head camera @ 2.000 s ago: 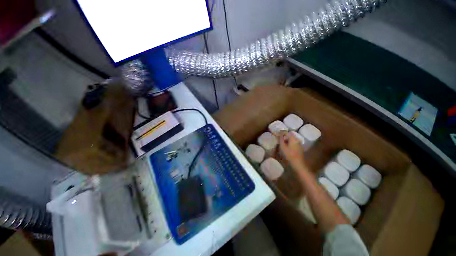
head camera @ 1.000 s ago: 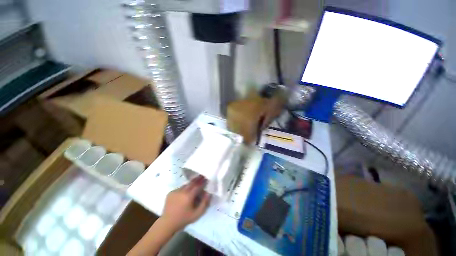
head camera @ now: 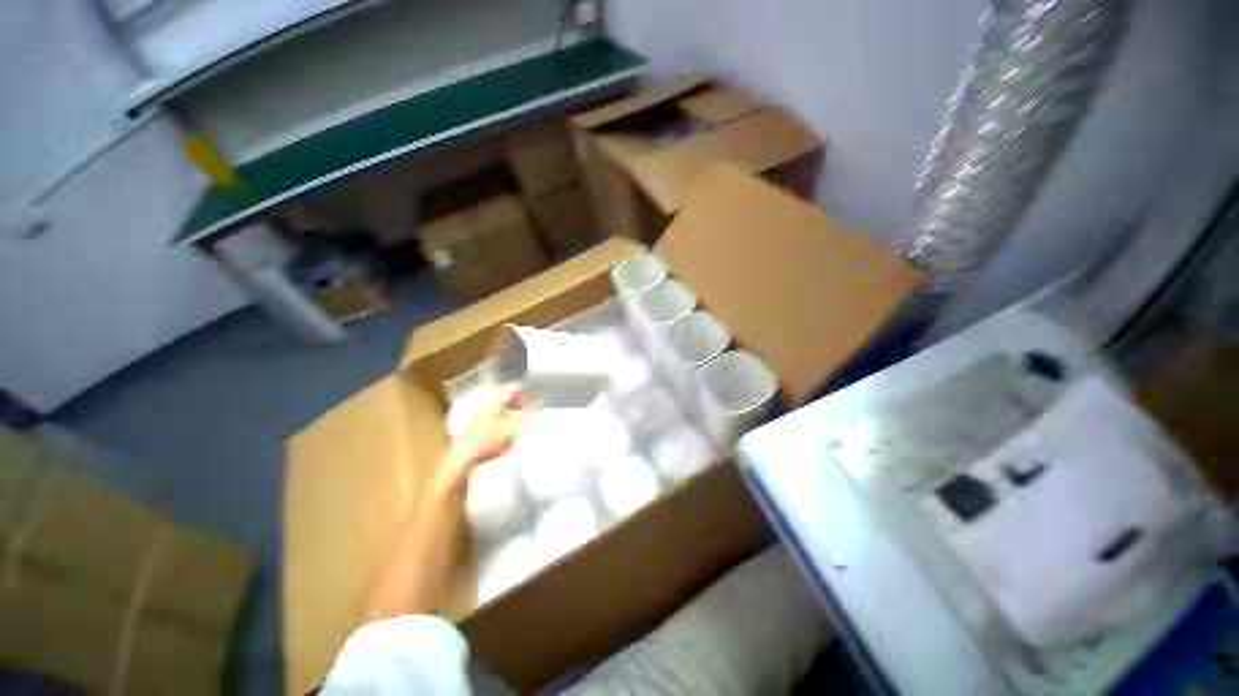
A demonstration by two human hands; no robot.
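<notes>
My left hand (head camera: 489, 424) reaches into the open left carton (head camera: 347, 503) and holds a white housing (head camera: 568, 370) by its near side. The housing lies tilted on its side over the other white housings, its open end to the left. Its lower edge blurs into them. The white jig (head camera: 1053, 510) with small black blocks sits on the white machine table (head camera: 802, 469) at the right, with no housing on it. My right hand is not in view.
Several housings with open ends up (head camera: 741, 385) line the carton's far right side. A raised flap (head camera: 781, 279) stands behind them. A silver duct (head camera: 999, 136), green-topped bench (head camera: 408, 123), other cartons (head camera: 482, 245) and part of the blue mat (head camera: 1196, 653) also show.
The view has swung left. The housing that lay on the jig is gone from it. My left hand has moved from the jig to the left carton and now holds a housing there.
</notes>
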